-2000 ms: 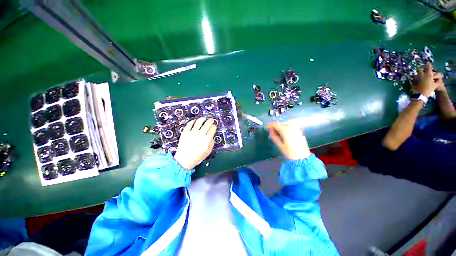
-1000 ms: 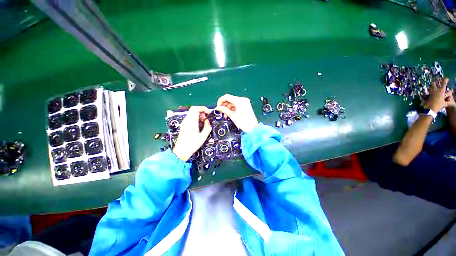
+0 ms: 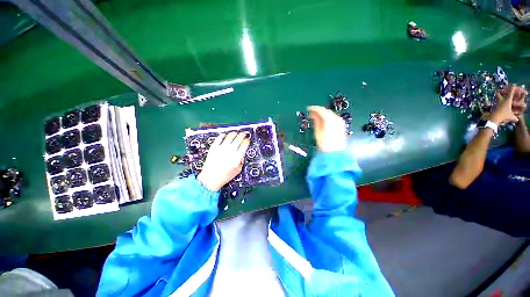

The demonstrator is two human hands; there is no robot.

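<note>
The white-edged working tray [image 3: 281, 156] lies in front of me with black square parts [image 3: 264, 134] in its cells. Several cells show pale rings. My left hand [image 3: 224, 158] rests over the middle of the tray, fingers spread; what lies under it is hidden. My right hand [image 3: 327, 129] is over the small loose parts pile [image 3: 339, 103] right of the tray, partly covering it. Whether its fingers hold a part cannot be told. A short pale stick [image 3: 297, 151] lies between the tray and my right hand.
Stacked filled trays [image 3: 120, 152] stand at left, below a grey metal post [image 3: 125, 64]. A thin silvery strip [image 3: 209, 96] lies at the post's foot. Another loose clump [image 3: 378, 124] lies right. A co-worker's hands [image 3: 507, 107] touch a larger heap [image 3: 468, 90] at far right.
My right hand has left the tray, where both hands met a second ago, and moved right to the loose parts. My left hand has flattened over the tray.
</note>
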